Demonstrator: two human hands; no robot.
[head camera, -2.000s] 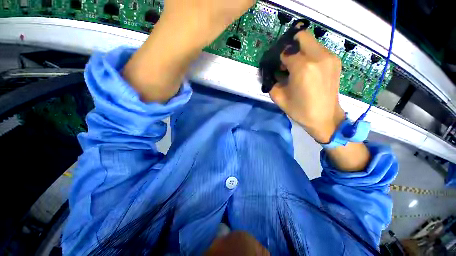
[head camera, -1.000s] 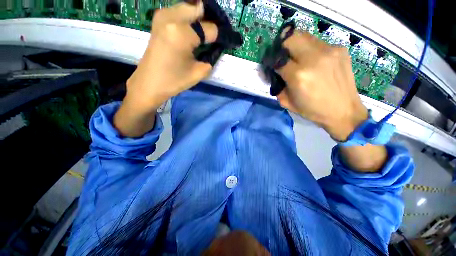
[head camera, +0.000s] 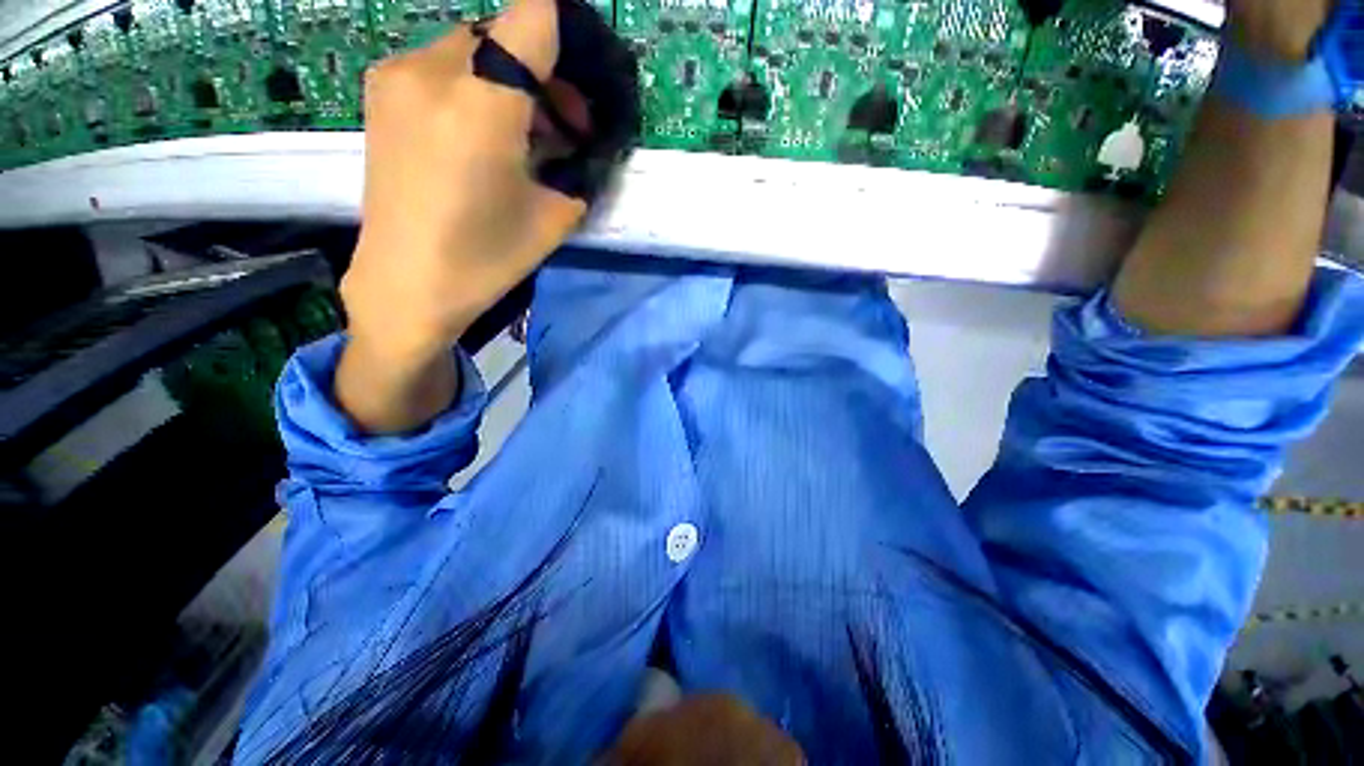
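Note:
My left hand is over the near rail at upper left, fingers curled and several covered in black finger cots. Whether it pinches a part cannot be seen. My right forearm reaches up at the upper right; the hand is cut off by the top edge, and only the wrist with a light blue strap shows. The green PCB panel runs across the top behind the near rail, with dark and pale shapes along it.
The white near rail crosses in front of my body. A dark rack with green boards stands at left. Grey floor with yellow-black tape shows at right.
My right hand has moved up and right, out of the picture. My left hand first came back from the top edge, then shifted slightly left. The panel and rail appear lower in view.

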